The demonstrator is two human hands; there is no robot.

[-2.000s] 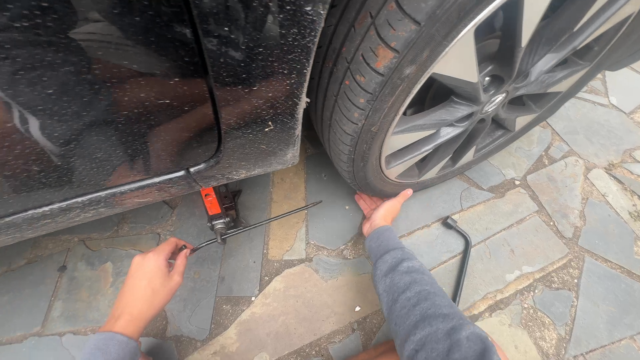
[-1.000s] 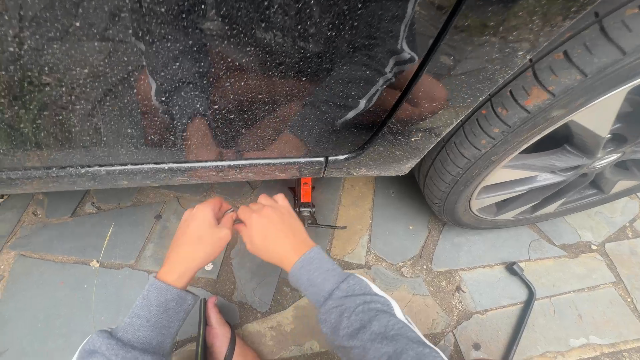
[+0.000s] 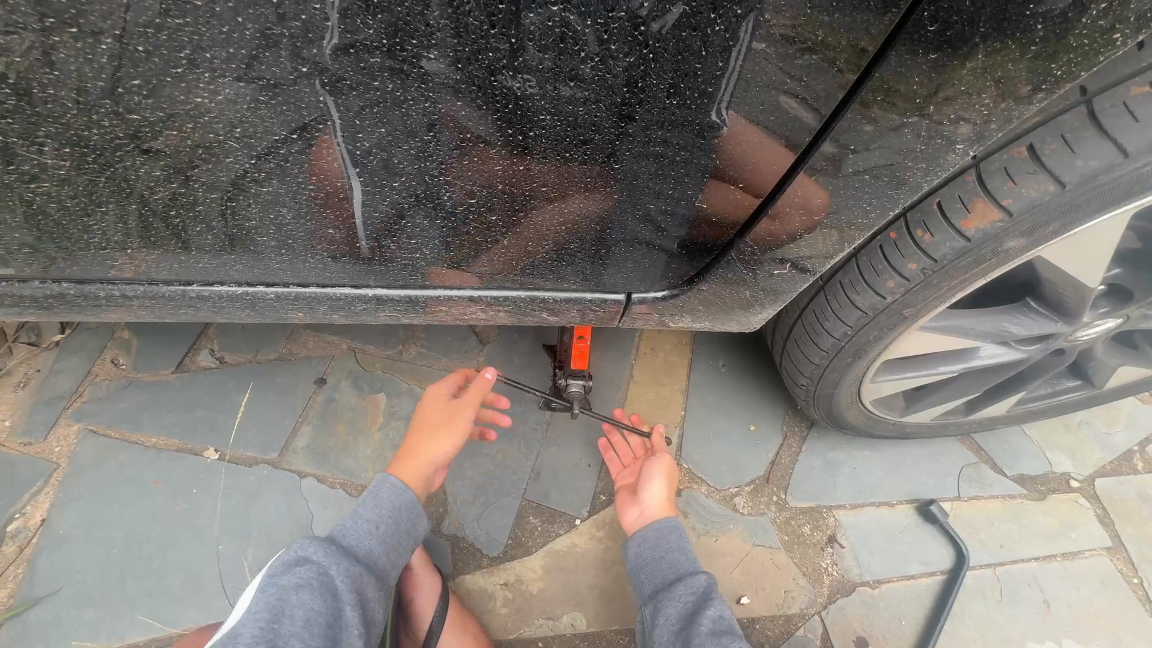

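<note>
A red and black car jack stands under the sill of a black car. A thin dark metal rod passes across the jack's near end, slanting down to the right. My left hand is at the rod's left end, with the thumb and index finger near its tip and the other fingers apart. My right hand is palm up beneath the rod's right end, the thumb against the tip and the fingers behind the rod. The jack's far part is hidden beneath the car.
A car wheel with a rust-marked tyre stands at the right. A dark lug wrench lies on the stone paving at the lower right. My foot with a sandal strap is at the bottom, left of centre.
My hands, together left of the jack one second ago, are now apart at the rod's two ends. Two seconds ago my right hand was by the tyre. The view has swung left.
</note>
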